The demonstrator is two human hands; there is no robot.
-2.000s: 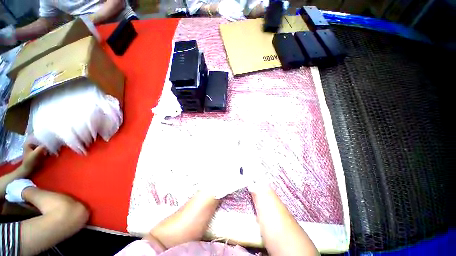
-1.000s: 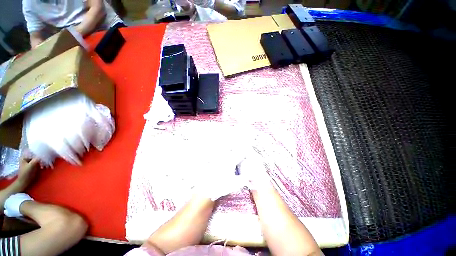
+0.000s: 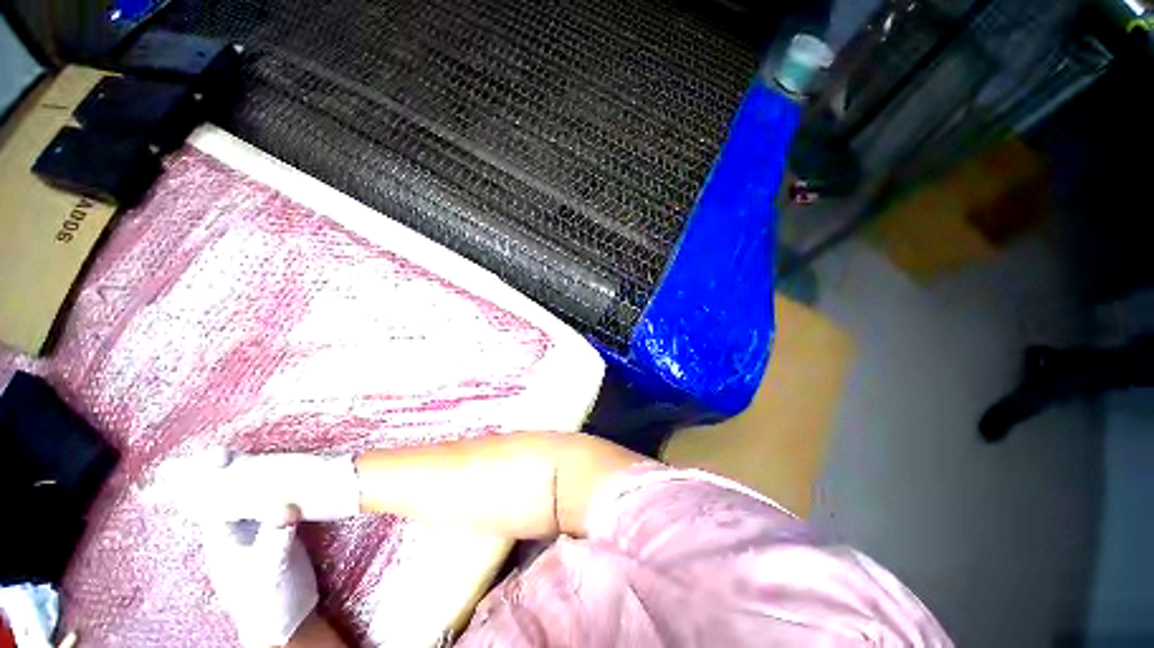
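My gloved right hand [image 3: 222, 487] reaches in from the right over the pink-and-white padding [image 3: 418, 329]. My gloved left hand [image 3: 262, 585] comes up from the bottom edge, close against it. Glare washes out the fingers, and I cannot tell whether anything is held between them. Stacked black housings [image 3: 44, 475] stand at the far left, cut off by the picture's edge. More black housings [image 3: 95, 161] lie on the tan cardboard sheet [image 3: 38, 260] at the upper left.
The dark mesh conveyor [image 3: 494, 127] runs beyond the padding, with a blue-wrapped end [image 3: 721, 279]. A white crumpled piece [image 3: 32, 610] lies at the lower left. Brown cardboard [image 3: 772, 418] lies on the grey floor at right. A dark leg-like shape [image 3: 1050, 380] is at the far right.
The view has swung to the right, so the stack and cardboard now sit at the left and the open carton is out of view. The gloves remain close together over the padding.
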